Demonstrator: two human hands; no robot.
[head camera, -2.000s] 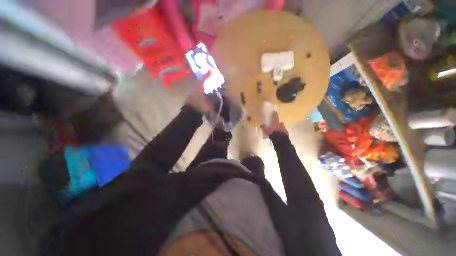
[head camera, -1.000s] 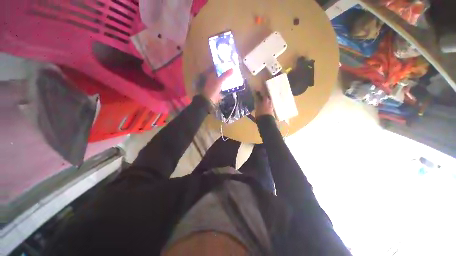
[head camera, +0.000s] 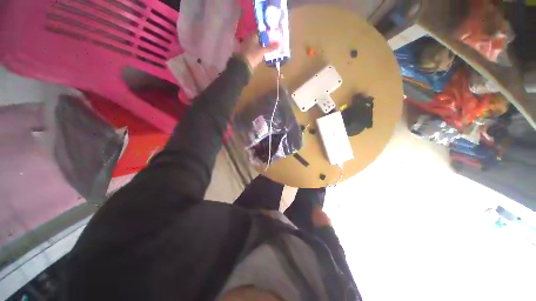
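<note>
My left hand (head camera: 255, 52) holds the lower left edge of the smartphone (head camera: 273, 26), its screen lit, at the far left rim of the round table (head camera: 376, 59). A white charging cable (head camera: 275, 100) hangs from the phone's lower end over a clear plastic bag with dark contents (head camera: 276, 141). A white block (head camera: 335, 138) lies right of the bag, below a white T-shaped piece (head camera: 317, 88). A dark rounded thing (head camera: 358, 114) lies beside them. My right hand (head camera: 320, 217) is low by my lap, blurred and partly hidden; its fingers cannot be made out.
A pink plastic chair (head camera: 106, 56) and a red container (head camera: 138, 153) stand left of the table. A grey bag or cloth (head camera: 88, 144) is at far left. Heaped red and blue items (head camera: 446, 100) lie at right. Small black and orange bits lie on the table.
My left hand has moved the phone away from me, past the bag, with the cable drawn out straighter. My right hand has left the white block and come back toward my body.
</note>
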